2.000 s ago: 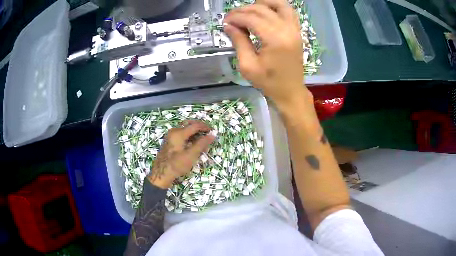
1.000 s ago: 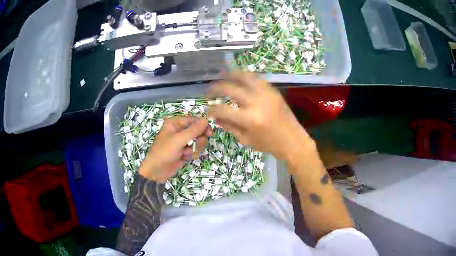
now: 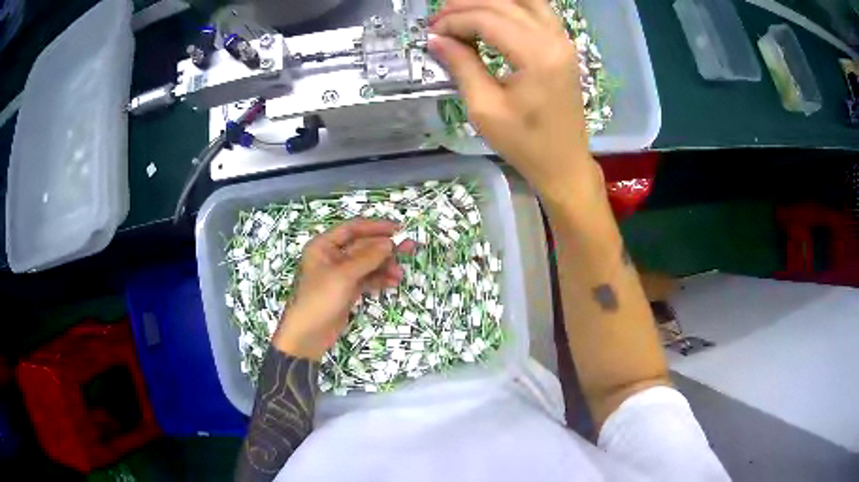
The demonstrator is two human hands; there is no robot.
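My right hand (image 3: 513, 80) is at the right end of the silver pneumatic fixture (image 3: 325, 71), thumb and index fingertip together at the work slot. Any part between these fingertips is too small to make out. My left hand (image 3: 344, 273) is over the near parts bin (image 3: 513, 282), fingers curled, with a white housing (image 3: 399, 238) at its fingertips. The near bin is full of wired connector pieces (image 3: 424, 320) with white blocks and green stems. The far parts bin (image 3: 642, 94) holds more of them, partly hidden behind my right hand.
An empty translucent tub (image 3: 71, 141) stands at the far left. Small clear trays (image 3: 718, 42) lie at the upper right. Dark tubing (image 3: 193, 179) hangs from the fixture's left side. A blue crate (image 3: 174, 348) and a red crate (image 3: 85, 395) are below the bench. A metal bowl is partly visible behind the fixture.
My right hand has moved from above the near bin, beside my left hand, up to the fixture's right end. My left hand stays over the near bin, its fingers somewhat more spread.
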